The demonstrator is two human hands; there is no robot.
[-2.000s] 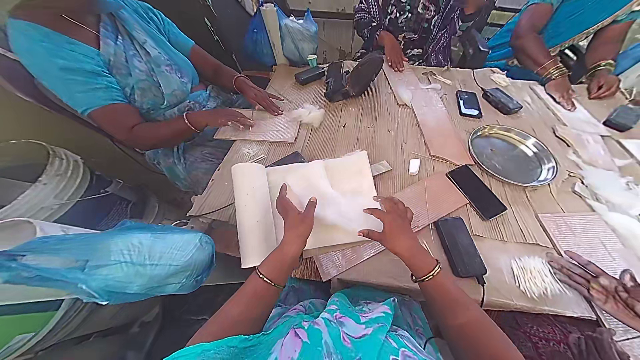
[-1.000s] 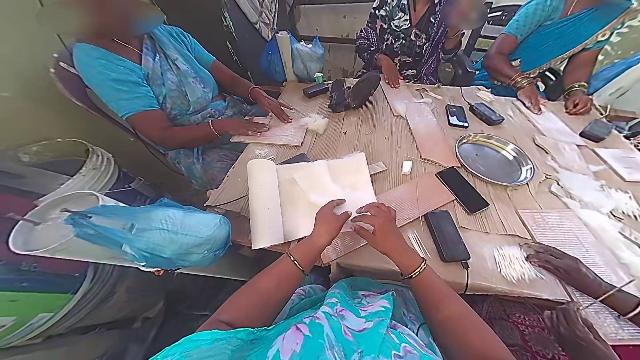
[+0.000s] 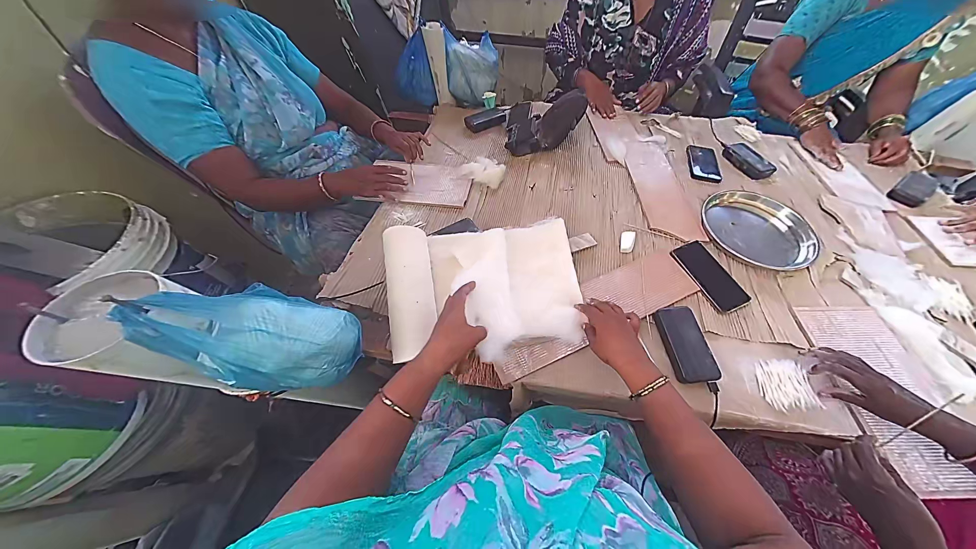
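Note:
A sheet of white cotton fibre [image 3: 496,313] spans the space between my hands, over a partly rolled cream sheet of cotton batting [image 3: 540,263]. My left hand [image 3: 456,324] pinches the fibre's left edge, thumb and fingers close together. My right hand [image 3: 612,332] holds its right edge. The thick roll [image 3: 409,290] of the batting lies at the left. Beneath my right hand a ribbed pinkish board [image 3: 644,284] runs diagonally, partly covered by the batting.
A black phone [image 3: 711,276], a power bank [image 3: 686,345] with a cable and a round steel tray [image 3: 761,230] lie to the right. White cotton wicks [image 3: 785,383] are near a co-worker's hand [image 3: 854,377]. A blue plastic bag [image 3: 244,335] rests on a bucket at left. Other people work around the table.
My hands, close together at the batting's lower right corner one second ago, are now apart, the left one farther left. The white fibre now stretches between them.

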